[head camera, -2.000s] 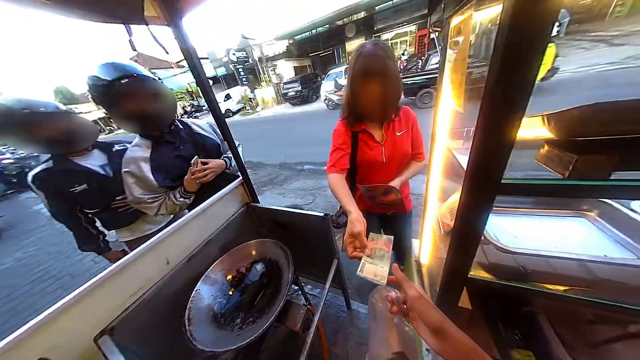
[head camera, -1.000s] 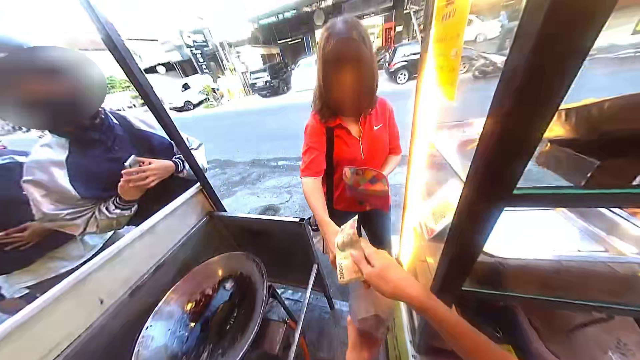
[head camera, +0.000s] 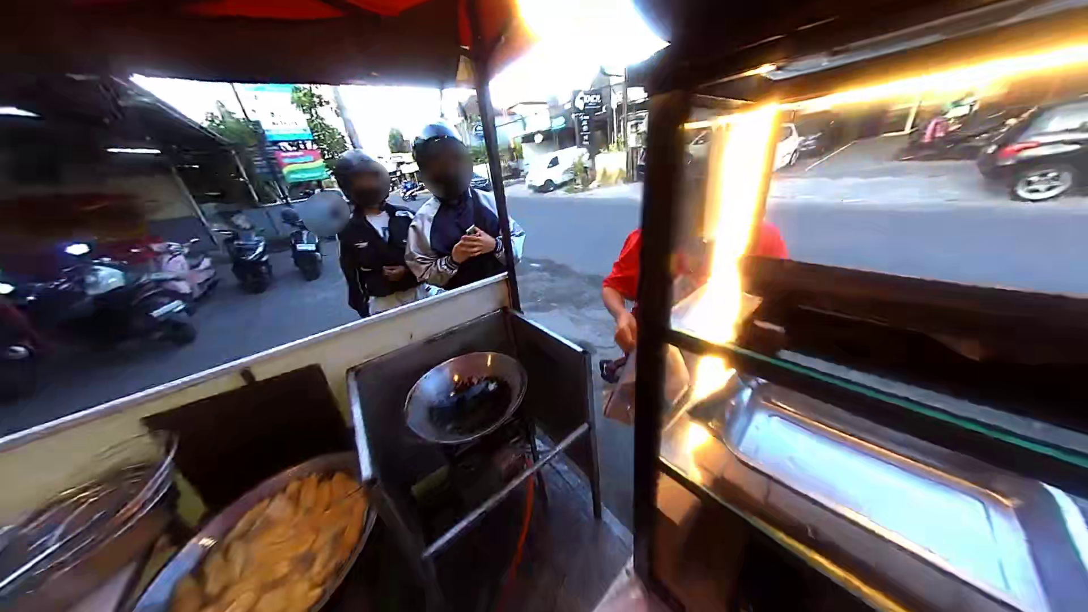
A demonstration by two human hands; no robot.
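Observation:
Neither my left hand nor my right hand can be made out; a blurred pale patch at the bottom edge is too unclear to name. A metal wok (head camera: 466, 398) with dark contents sits on a stand inside a metal-walled bay. At lower left, a large pan (head camera: 371, 518) holds many golden-brown pieces of food (head camera: 285, 544). Wire strainers (head camera: 93, 523) lie at the far left. On the right, a metal tray (head camera: 884, 484) lies inside the glass display case. Beyond the case post, a person in a red shirt (head camera: 625, 263) holds a clear plastic bag (head camera: 623, 395).
Two people in helmets (head camera: 446, 204) (head camera: 374, 221) stand behind the stall's low wall (head camera: 280, 361). A dark upright post (head camera: 659, 340) and a bright light strip (head camera: 739, 221) stand at the case's near corner. A red hose (head camera: 525, 527) runs below the wok. Parked motorbikes (head camera: 251, 255) are at left.
The view has swung left and back. My right hand, on the banknotes one second ago, is out of sight, as are the notes. The person in red now shows partly behind the case.

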